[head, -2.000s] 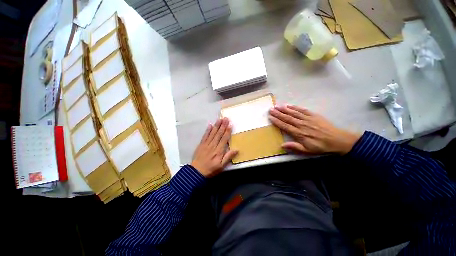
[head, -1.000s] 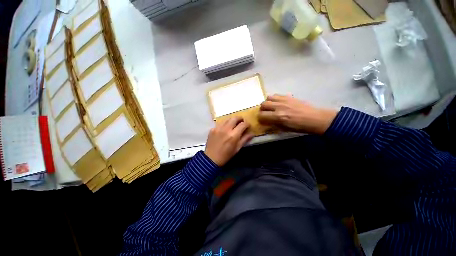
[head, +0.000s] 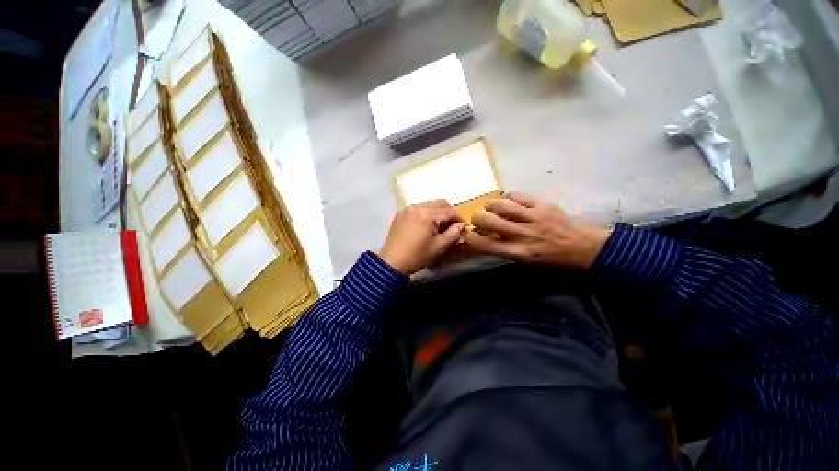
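Observation:
A tan kraft piece (head: 401, 190) lies at the table's near edge with a white card (head: 449, 176) on its far half, tan margins showing around the card. My left hand (head: 423, 239) and my right hand (head: 529, 230) meet over the near part of the kraft piece. The fingers of both hands are curled, with thumbs and fingertips close together at the near edge, gripping the kraft. The hands hide most of the near half, so its fold or shape there cannot be seen.
A white card pile (head: 421, 99) stands beyond the kraft piece. A glue bottle (head: 545, 33) lies at the back right, near kraft sheets (head: 653, 18). A crumpled tissue (head: 706, 138) is at right. Two rows of finished pieces (head: 225, 198) and a calendar (head: 92, 281) are at left.
My hands moved from lying flat at the kraft's two sides to its near middle, with fingers now curled and close together. The camera view shifted somewhat.

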